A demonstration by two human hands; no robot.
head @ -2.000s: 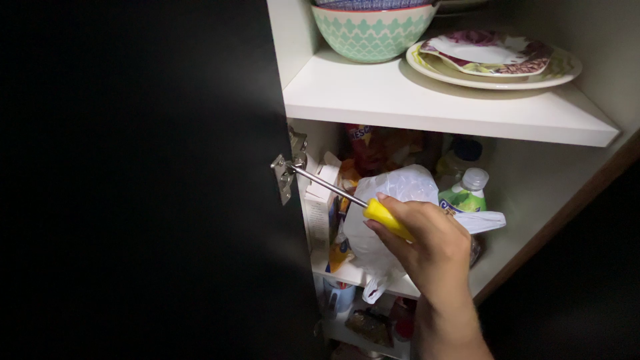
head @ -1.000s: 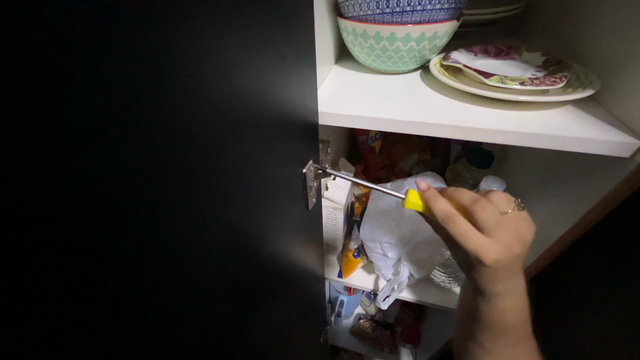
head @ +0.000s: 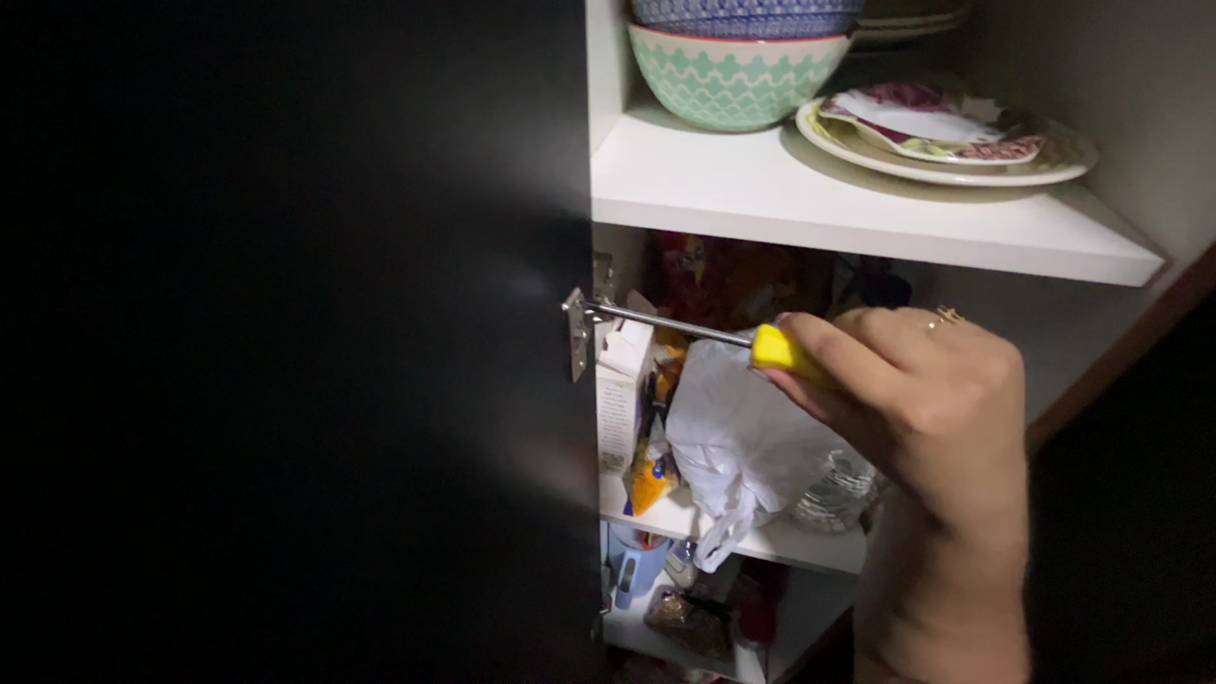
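My right hand (head: 912, 389), with a ring on one finger, grips the yellow handle of a screwdriver (head: 679, 328). The metal shaft points left, and its tip meets the upper part of a metal cabinet hinge (head: 576, 334) at the edge of the black door (head: 380, 342). Whether the tip sits in a screw cannot be told. Another metal hinge part (head: 602, 275) shows just behind, on the cabinet side. My left hand is outside the view.
A white shelf (head: 855, 223) above holds patterned bowls (head: 741, 76) and plates (head: 940, 142). Below are a white plastic bag (head: 741, 418), a carton (head: 617, 408) and packets. A blue container (head: 636, 560) stands on the lowest visible shelf. A dark brown edge runs along the right.
The view has shifted, so the cabinet sits farther right. My right hand has turned from a knuckles-low hold to one with the back of the hand up, still on the screwdriver at the hinge.
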